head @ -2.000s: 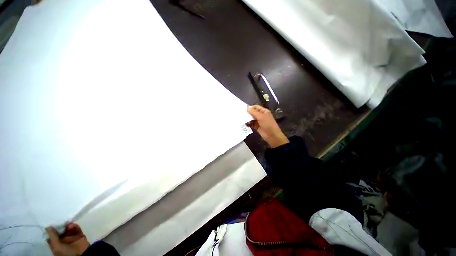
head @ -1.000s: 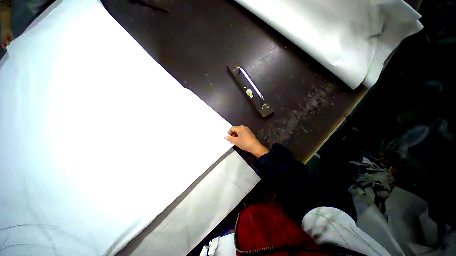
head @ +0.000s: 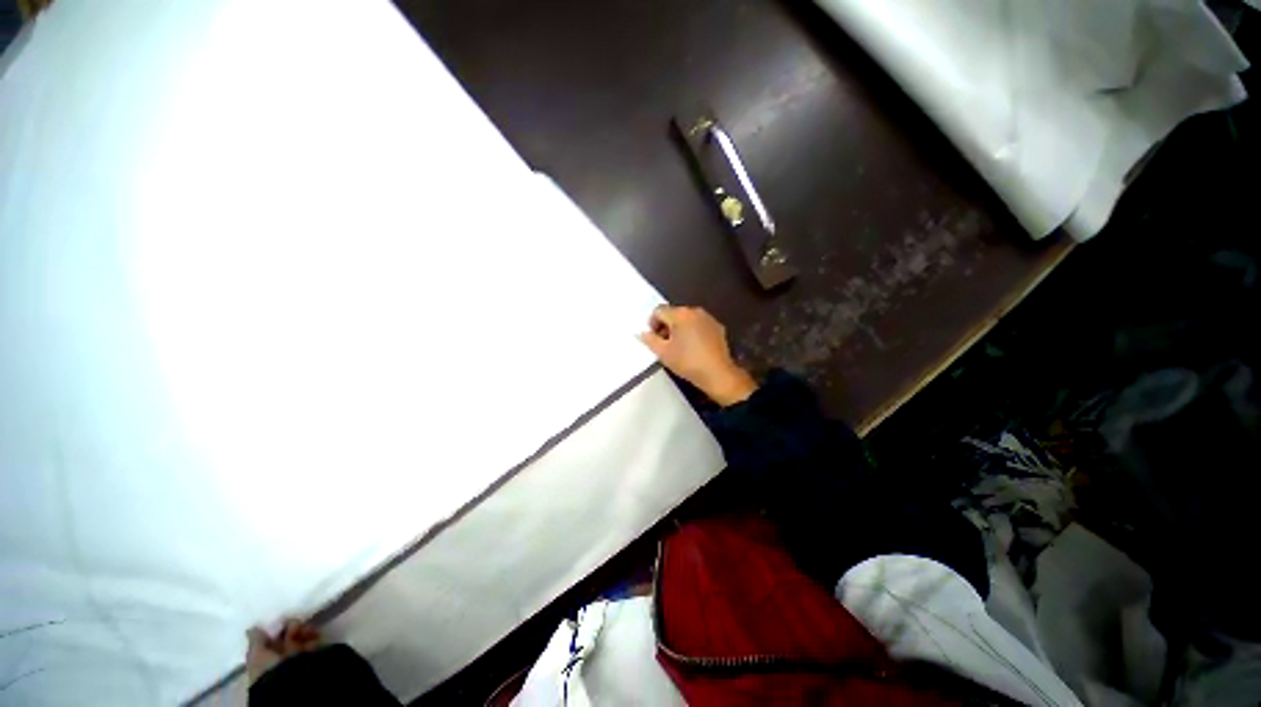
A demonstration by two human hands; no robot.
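Note:
A wide bright white fabric ply (head: 346, 276) covers the left of the view. A thin grey line runs along its near edge, and a duller off-white underlay strip (head: 553, 518) shows beyond it. My right hand (head: 696, 348) pinches the fabric at its near right corner. My left hand (head: 284, 642) is at the near edge at bottom left; its fingers are partly hidden by the dark sleeve, so its grip cannot be told. A dark cloth weight (head: 733, 205) with a shiny handle lies on the brown table, apart from the fabric.
The dark brown table (head: 913, 325) has pale scuffs near its right edge. Another off-white fabric (head: 1010, 111) lies at the upper right, partly over the edge. Scraps (head: 1030, 483) lie at lower right beyond the table. Thin dark lines show on the fabric at far left.
My left hand has come back into view, now at the near edge. My right hand keeps its pinch at the corner. The fabric lies flatter than two seconds ago, and the grey strip beside it is narrower.

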